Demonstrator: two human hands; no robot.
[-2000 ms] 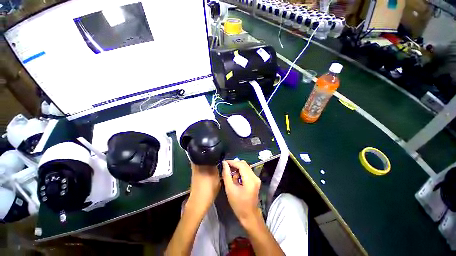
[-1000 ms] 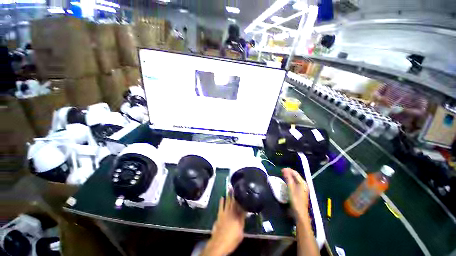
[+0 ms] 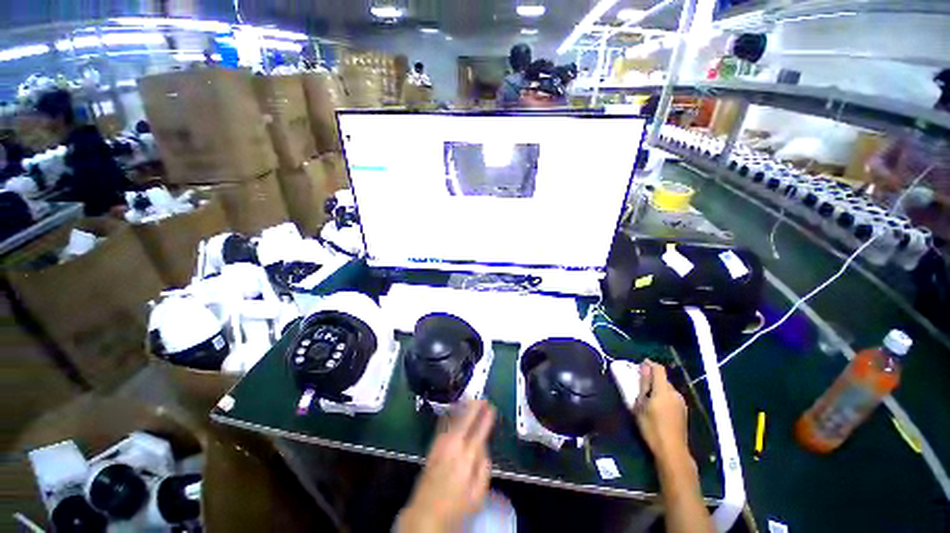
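Three dome cameras stand in a row on the green bench. The right one [image 3: 570, 387] has its black ball turned sideways, the middle one [image 3: 445, 359] is also black-faced, and the left one [image 3: 331, 354] shows its lens and round lights. My left hand [image 3: 455, 465] is blurred, empty and open below the middle camera, at the bench's front edge. My right hand [image 3: 661, 408] is on the white computer mouse [image 3: 626, 381], right of the right camera, and covers part of it. The monitor [image 3: 492, 198] shows a small video window on white.
A black cylindrical unit [image 3: 682, 279] lies right of the monitor. A white strap [image 3: 717, 401] runs over the bench edge. An orange bottle [image 3: 852, 398] and a thin yellow stick [image 3: 759, 435] are on the right bench. More white cameras [image 3: 198, 328] are piled left; cartons [image 3: 206, 130] stand behind.
The head view has lifted and swung left. My left hand has let go of the right camera and moved left; my right hand has left it and come onto the mouse.
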